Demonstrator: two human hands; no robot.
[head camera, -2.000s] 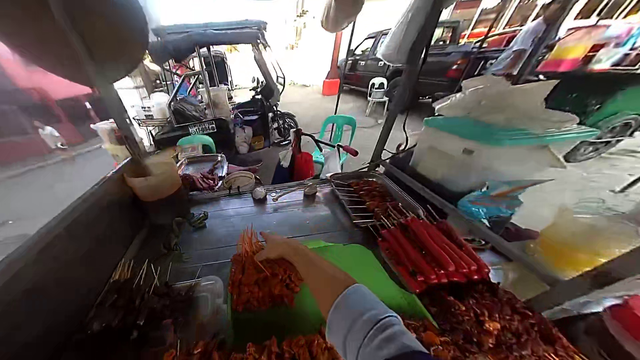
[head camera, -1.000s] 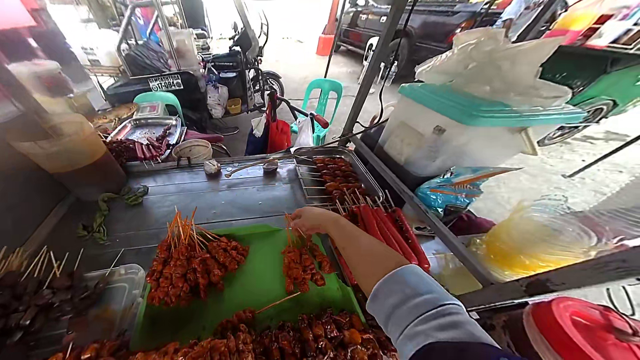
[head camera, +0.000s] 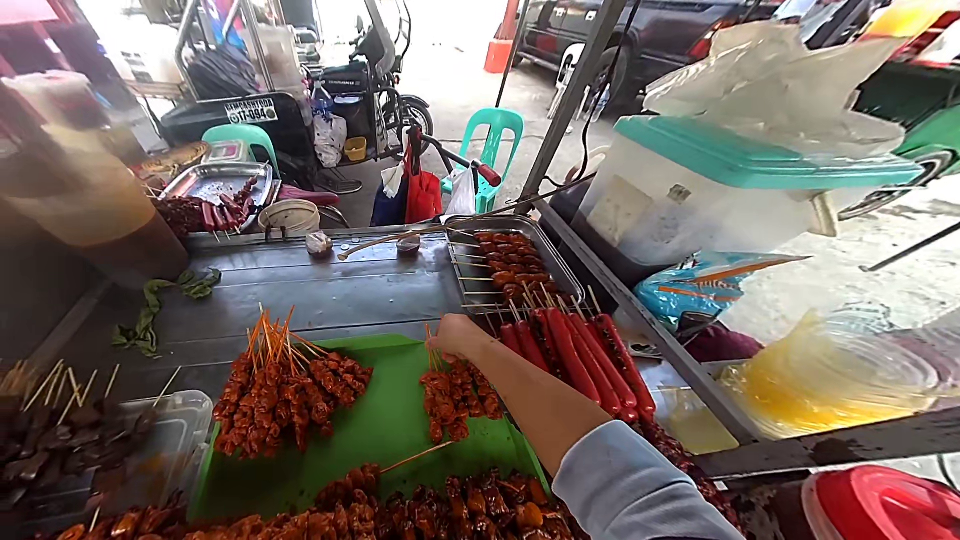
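My right hand (head camera: 456, 337), in a grey-blue sleeve, reaches over a green tray (head camera: 367, 457) and grips the stick ends of a small bunch of red meat skewers (head camera: 454, 401), whose meat lies on the tray's right part. To its left rests a larger pile of similar skewers (head camera: 281, 397), sticks pointing up and away. One more stick lies across the tray near glazed skewers (head camera: 420, 510) along the near edge. Right of my hand are red hotdogs on sticks (head camera: 581, 356), and beyond it a metal tray of skewered meat (head camera: 510, 262). My left hand is out of view.
Dark skewers (head camera: 52, 442) and a clear plastic container (head camera: 187, 420) are at the left. A large sauce container (head camera: 97, 187) stands behind them. A metal post (head camera: 574, 97) rises beyond the counter (head camera: 352, 285). A teal-lidded plastic box (head camera: 675, 202) and a yellow-filled plastic bag (head camera: 817, 382) are at the right.
My right hand has moved from the left pile of skewers to the small bunch on the tray's right side. More of the green tray shows between the two groups. The view has shifted closer.
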